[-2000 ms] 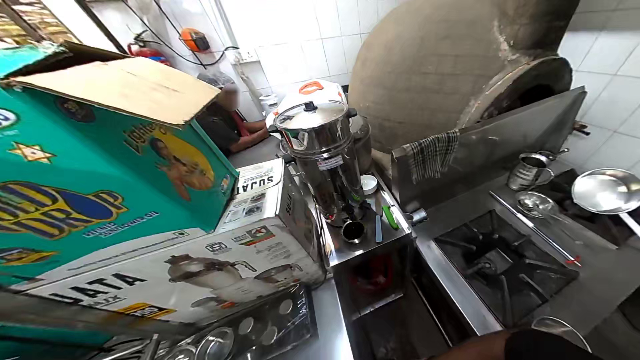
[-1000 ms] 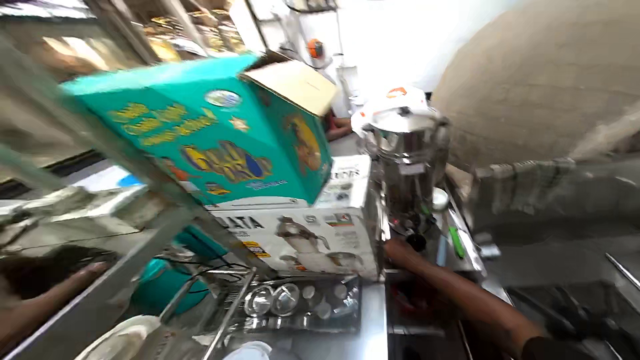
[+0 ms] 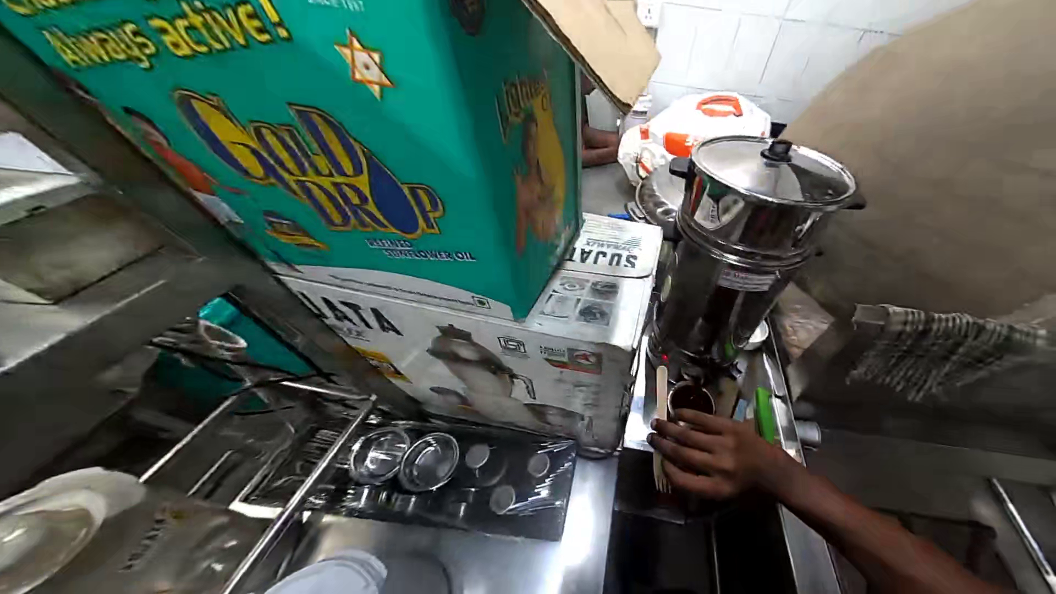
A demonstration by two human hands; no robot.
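My right hand (image 3: 709, 454) reaches in from the lower right, palm down. Its fingertips close on a pale wooden fork (image 3: 662, 388), whose tines point toward me past the counter edge. Just beyond the fingers is a small metal cup (image 3: 691, 398) with dark contents; whether the hand touches it is unclear. The cup stands at the foot of a tall steel urn (image 3: 734, 264) with a black-knobbed lid. Right of the hand lies a bright green-handled item (image 3: 765, 414). My left hand is not in view.
A green oil carton (image 3: 330, 148) rests on a white mixer box (image 3: 495, 363) left of the urn. Metal bowls (image 3: 429, 462) sit on a dark panel in front. A checked cloth (image 3: 932, 351) hangs at right. Another person's arm (image 3: 601, 144) shows behind the cartons.
My right hand has come from the bottom edge to the cup area, and the wooden fork now shows at its fingers. A hand at the lower left one second ago is out of view. The view has swung left.
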